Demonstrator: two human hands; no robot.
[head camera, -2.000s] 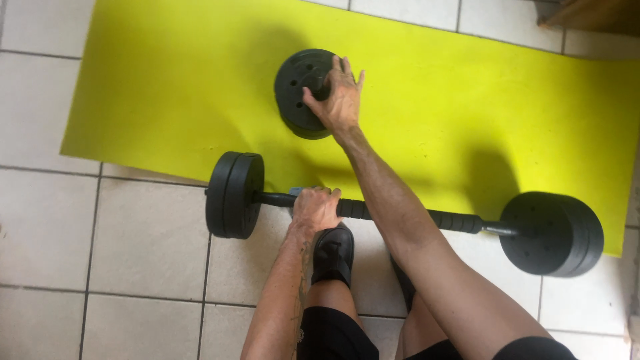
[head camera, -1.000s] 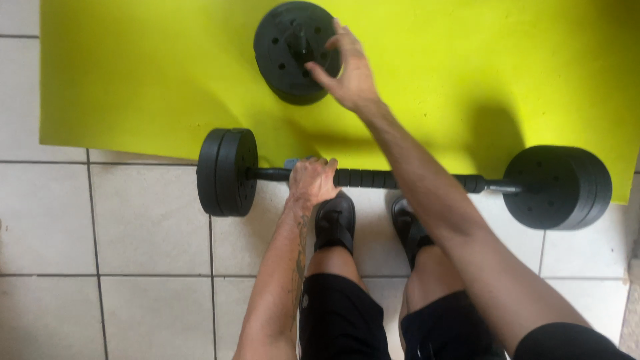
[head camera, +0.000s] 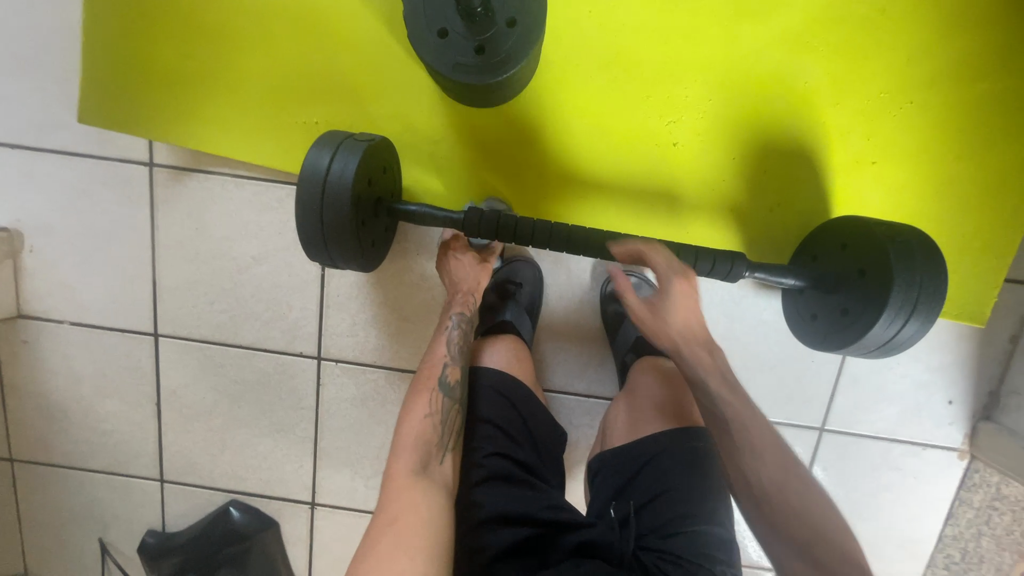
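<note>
A barbell with a ribbed black grip sleeve (head camera: 576, 238) lies crosswise before me, with black round weight plates at its left end (head camera: 348, 200) and right end (head camera: 864, 284). My left hand (head camera: 466, 260) is just below the sleeve's left end, its fingers around a pale bluish object that the bar partly hides. My right hand (head camera: 660, 292) is at the sleeve's right half, thumb and fingers apart, fingertips at the near side of the bar; it holds nothing. A stack of black plates with a short bar end (head camera: 478, 48) stands on the yellow-green mat (head camera: 640, 104), cut off by the top edge.
Pale floor tiles (head camera: 236, 392) lie on my side of the mat. My feet in black shoes (head camera: 510, 300) are close under the bar. A shiny black object (head camera: 220, 540) is at the lower left. A speckled stone surface (head camera: 980, 520) is at the lower right.
My right hand has left the upper plate stack and come down to the barbell's sleeve. My left hand, earlier over the bar, is now below it. The view has shifted.
</note>
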